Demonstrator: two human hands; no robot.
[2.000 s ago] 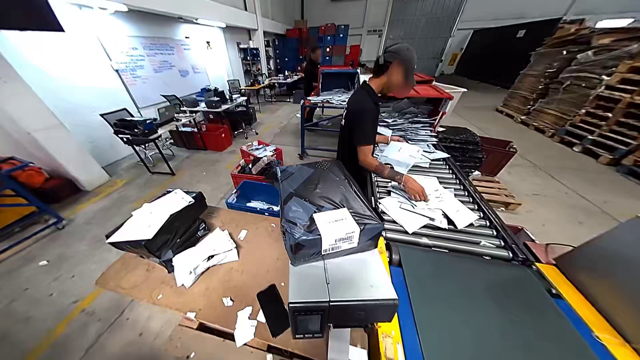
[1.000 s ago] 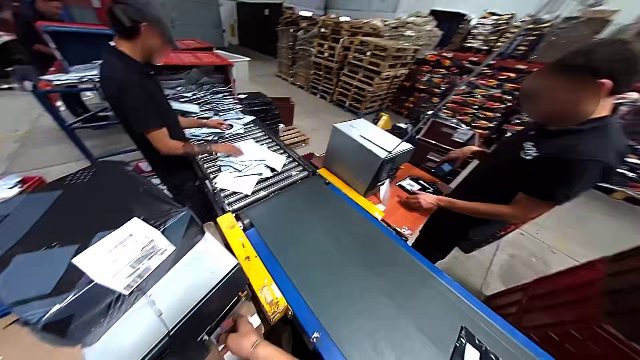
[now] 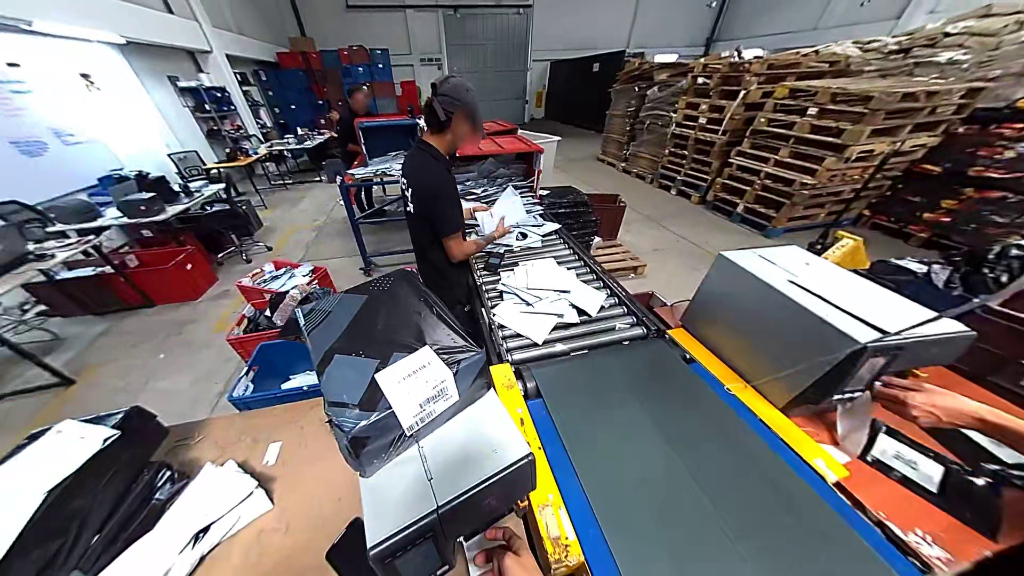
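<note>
My right hand [image 3: 506, 554] reaches in at the bottom edge, its fingers pinching a white label [image 3: 478, 552] at the front of a label printer [image 3: 448, 480]. My left hand is out of view. A black plastic-wrapped package [image 3: 392, 336] with a white printed label [image 3: 418, 390] rests on the printer. Left of the printer lies a black phone [image 3: 349, 550], partly cut off. On the brown tabletop [image 3: 312, 464] farther left are folded white papers [image 3: 200, 520] and black plastic bags [image 3: 120, 496].
A belt conveyor [image 3: 664, 448] runs beside the printer into a roller conveyor [image 3: 576, 328] bearing white envelopes [image 3: 544, 292]. A co-worker [image 3: 440, 192] stands there. Another person's hand [image 3: 928, 402] is by a second printer [image 3: 808, 320] at right. Blue and red crates [image 3: 276, 376] stand beyond the table.
The view has swung right, then partly back left. The co-worker at the rollers now holds up white papers. My right hand, at the printer one second ago, now has a white label between its fingers.
</note>
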